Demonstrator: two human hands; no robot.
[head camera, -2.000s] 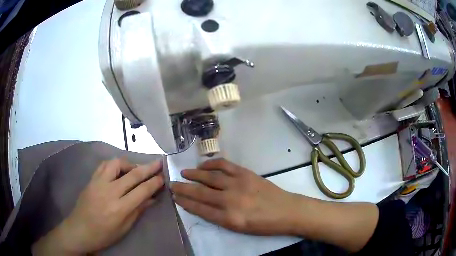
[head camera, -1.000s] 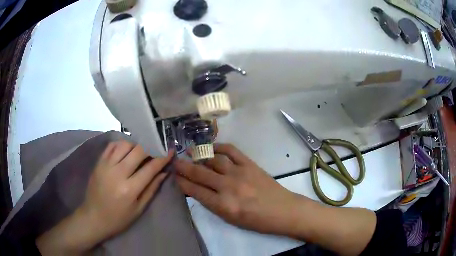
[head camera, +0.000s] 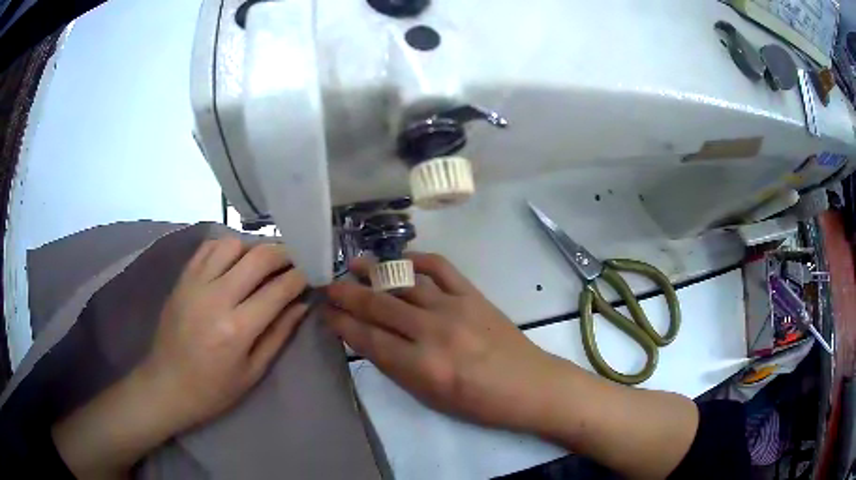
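Note:
The grey-brown garment piece (head camera: 282, 417) lies on the white table with its right edge by the machine head. My left hand (head camera: 221, 328) lies on the cloth, fingers bent and close together, tips at the edge beside the needle area. My right hand (head camera: 436, 342) is at the same edge from the right, its fingertips meeting my left fingertips and gripping the edge. The white sewing machine (head camera: 563, 103) stands over the work. Its head and cream tension dials (head camera: 441, 181) hide the needle and most of the presser foot.
Scissors with olive-green handles (head camera: 603, 281) lie on the bed right of my right hand, blades pointing up-left. A small tool tray (head camera: 762, 309) with purple and orange items is at the far right. Small metal parts (head camera: 751, 56) lie on top of the machine.
The cloth and both hands have moved up toward the needle area since the first frame. My right fingers, apart from the edge then, have closed in on it. The view has shifted slightly.

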